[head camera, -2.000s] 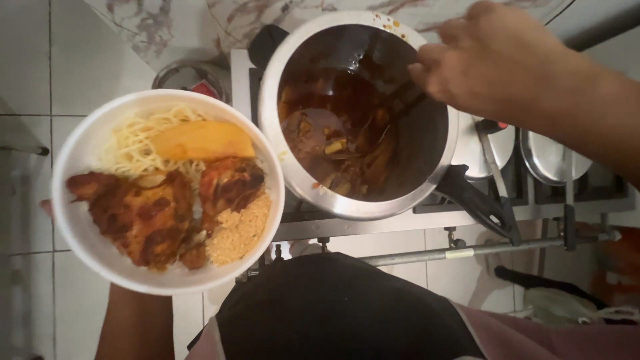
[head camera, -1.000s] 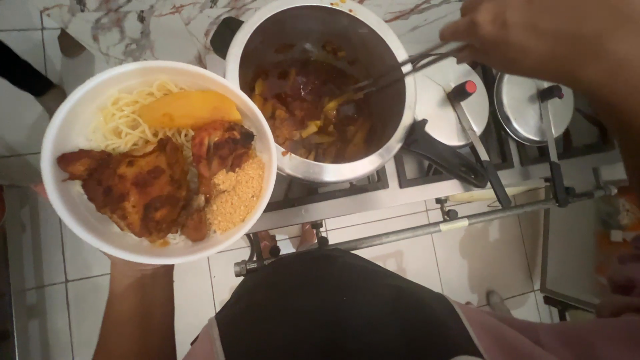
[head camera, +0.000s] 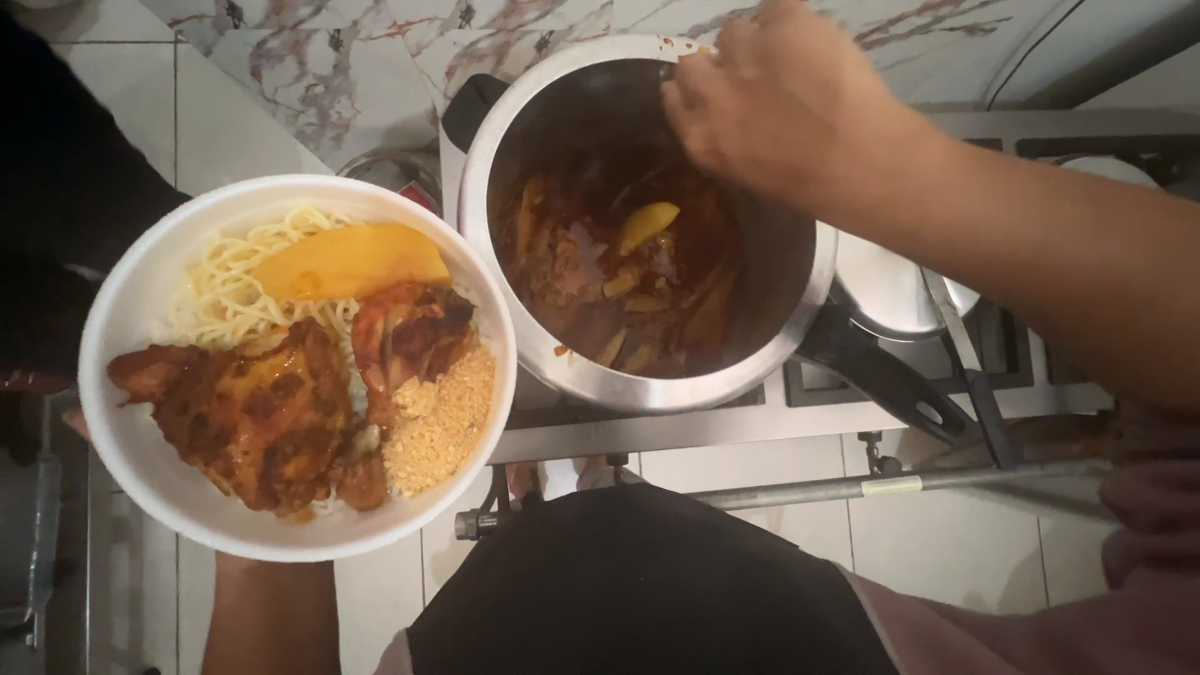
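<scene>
My left hand (head camera: 77, 424) holds a white foam bowl (head camera: 108, 375) from beneath, and most of the hand is hidden by it. In the bowl are spaghetti (head camera: 220, 286), an orange-yellow slice (head camera: 352, 262), browned chicken pieces (head camera: 262, 412) and toasted crumbs (head camera: 441, 422). To its right, a deep metal pot (head camera: 647, 394) on the stove holds dark reddish stew (head camera: 600, 272) with yellow pieces (head camera: 649, 225). Over the pot's upper right rim is my right hand (head camera: 750, 94), its fingers curled; the utensil it grips is hardly visible here.
A long black pot handle (head camera: 891, 384) points to the lower right. Beside it lie a metal lid (head camera: 881, 281) and a dark-handled utensil (head camera: 975, 375). A gas pipe (head camera: 806, 495) runs along the stove's front. A person's dark sleeve (head camera: 75, 159) is at the left edge.
Metal tongs showed in my right hand one second ago; now they are mostly hidden in the pot. A dark-sleeved person has come into view at the left.
</scene>
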